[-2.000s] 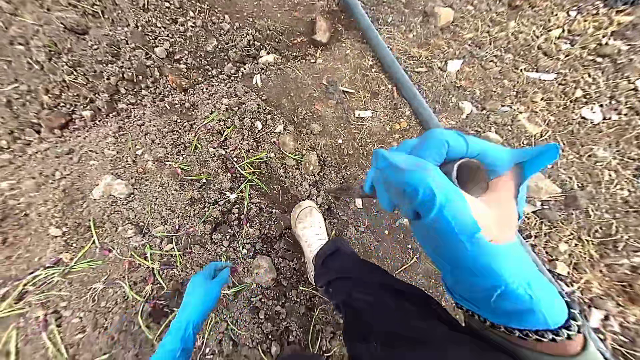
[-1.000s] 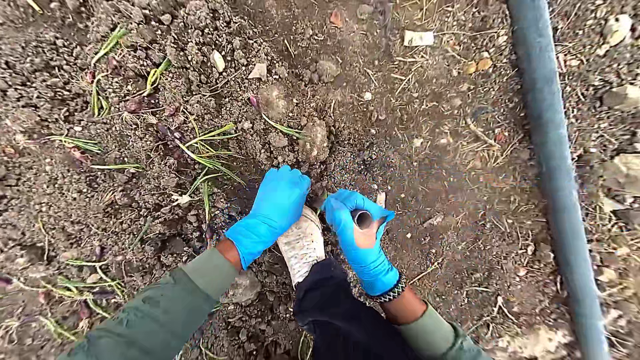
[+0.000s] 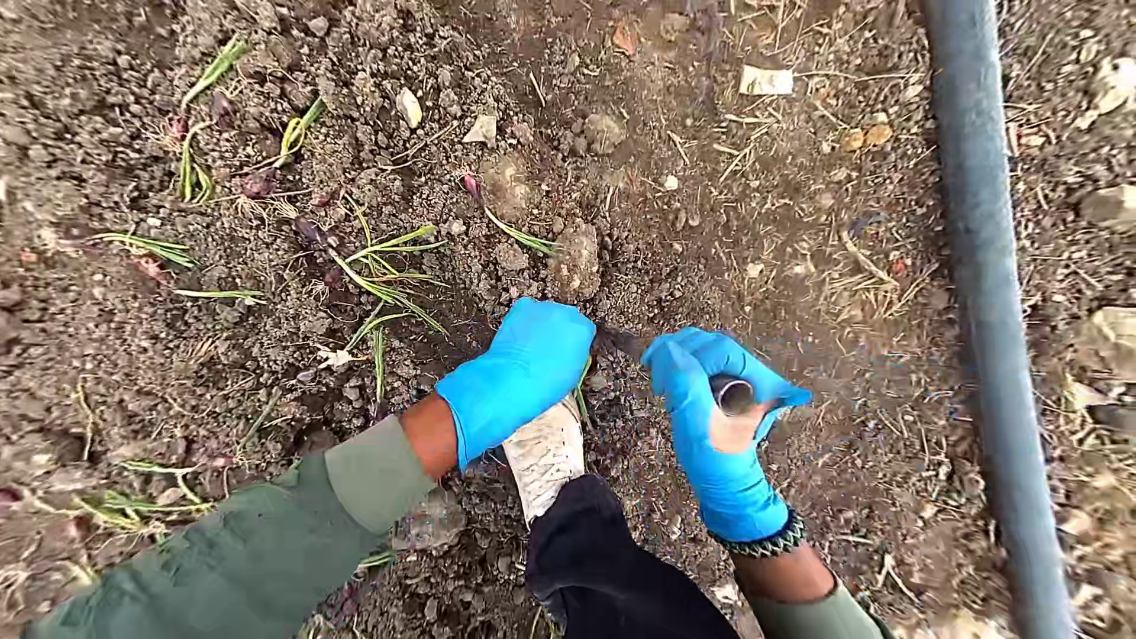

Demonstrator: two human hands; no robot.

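Observation:
My left hand (image 3: 524, 377), in a blue glove, is low over the soil just above the white shoe. Its fingers are bent and mostly hidden under the back of the hand; green leaves show beside it. My right hand (image 3: 723, 426), in a torn blue glove, is closed around the hollow round handle (image 3: 735, 394) of a hand tool. The tool's dark blade (image 3: 619, 340) points left toward my left hand. Red onion seedlings (image 3: 382, 275) lie on the soil left of my hands, and a single onion seedling (image 3: 510, 222) lies above them.
A thick grey hose or pipe (image 3: 985, 266) runs down the right side. My white shoe (image 3: 546, 457) stands on the ground between my arms. A stone (image 3: 575, 260) sits above my left hand, and a pale flat fragment (image 3: 766, 81) lies at the upper right.
Since two seconds ago my left hand has come in from the lower left to above the shoe. Since one second ago my right hand has moved right, away from my left. The view has shifted closer to the ground.

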